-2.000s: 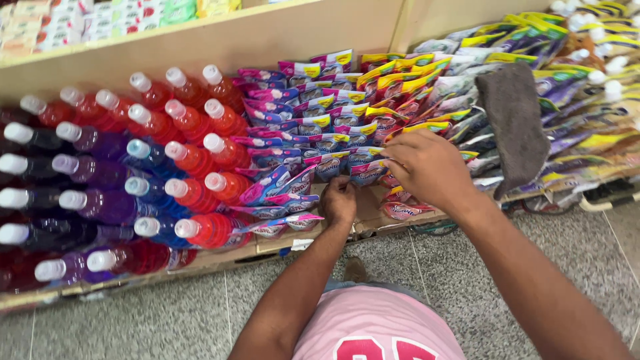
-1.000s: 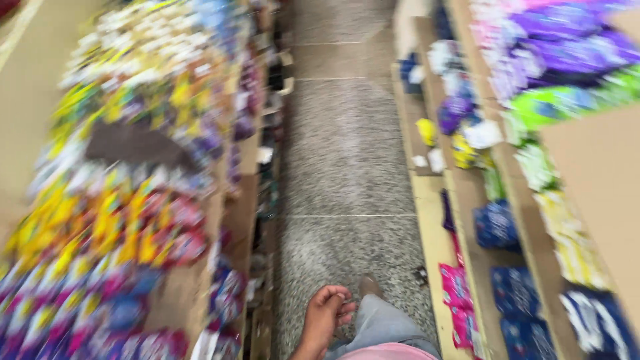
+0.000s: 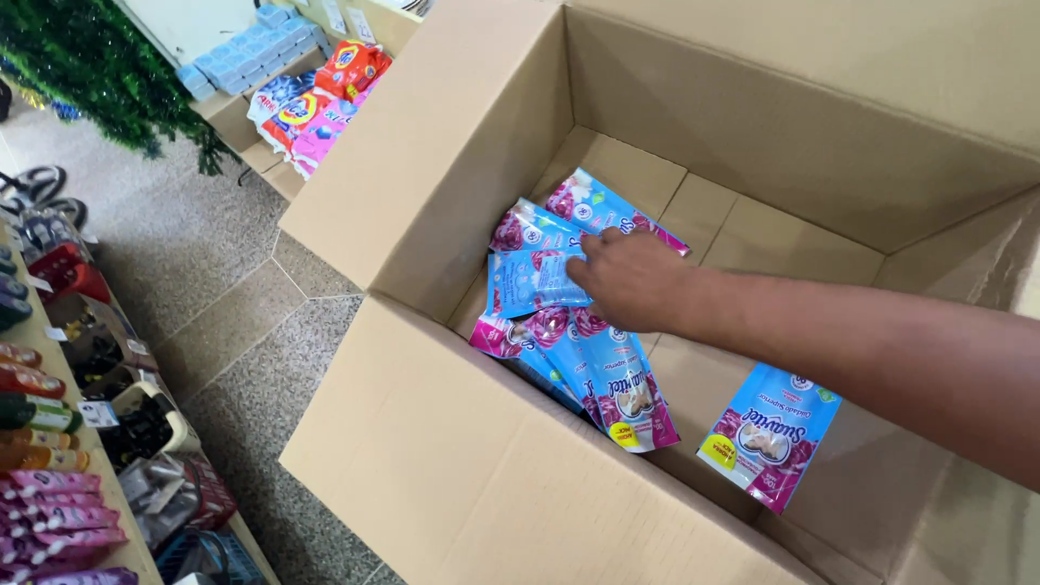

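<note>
My right hand (image 3: 630,280) reaches from the right into an open cardboard box (image 3: 731,122). Its fingers pinch the right end of a blue Suavitel fabric softener pouch (image 3: 532,284), back side up. Around it, along the box's left side, several more blue and magenta pouches (image 3: 621,386) lie overlapping. One pouch (image 3: 601,207) lies just beyond my fingers. Another pouch (image 3: 772,435) is apart from the pile, partly beneath my forearm. My left hand is out of view.
The box's side flap (image 3: 455,471) is folded outward over the speckled floor (image 3: 236,341). Shelves with bottles and pouches (image 3: 61,512) run along the left. Detergent bags (image 3: 321,114) stand beyond the box. Green tinsel garland (image 3: 122,81) hangs at the upper left.
The view has swung from the shelf, past the aisle, to the cardboard box. Two seconds ago both hands were at the shelf's pouches; now only my right hand shows, inside the box.
</note>
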